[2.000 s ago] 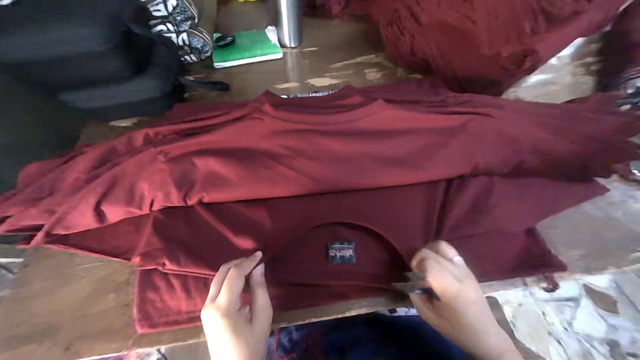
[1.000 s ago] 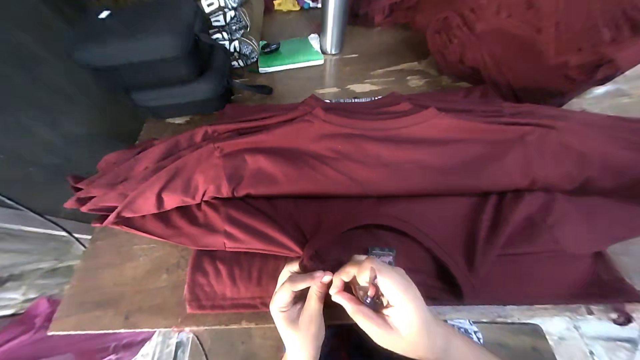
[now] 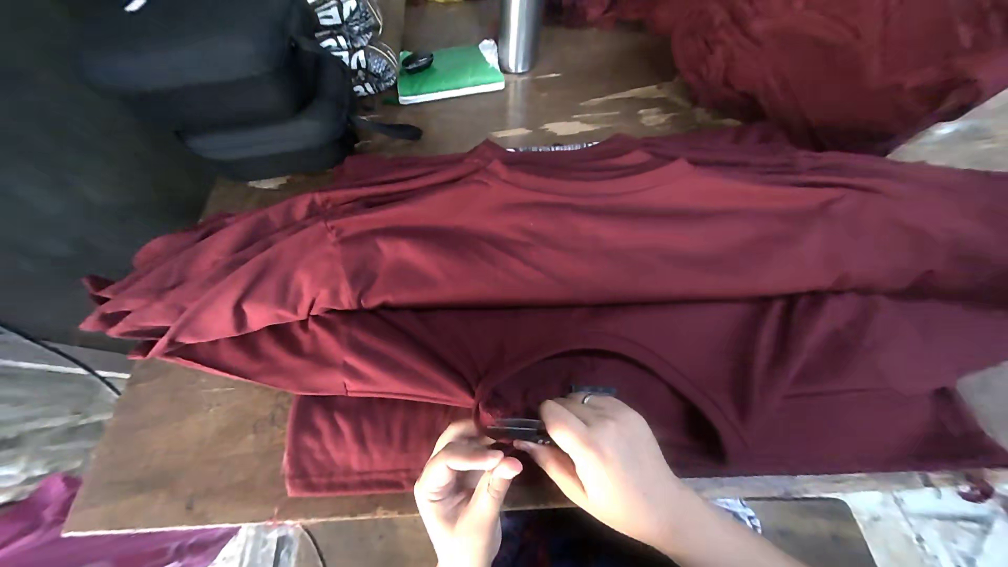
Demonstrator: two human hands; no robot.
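Observation:
A maroon T-shirt (image 3: 567, 252) lies across the wooden table on other maroon shirts, its round neckline (image 3: 614, 342) facing me. At the left side of that neckline, my left hand (image 3: 465, 492) pinches the collar edge between thumb and fingers. My right hand (image 3: 610, 461), with a ring on one finger, holds small metal thread snips (image 3: 516, 428), their blades pointing left against the collar. A dark neck label (image 3: 594, 390) shows partly behind my right fingers. The handle of the snips is hidden in my right hand.
A black backpack (image 3: 236, 87) stands at the back left. Beside it are a green notebook (image 3: 453, 75) with a small black object on it and a steel bottle (image 3: 520, 35). More maroon cloth (image 3: 835, 71) is heaped at the back right. The wooden table's edge (image 3: 197, 526) runs near me.
My hands, apart two seconds ago at either side of the neckline, are now close together at its left part. The snips' blades now show at the collar.

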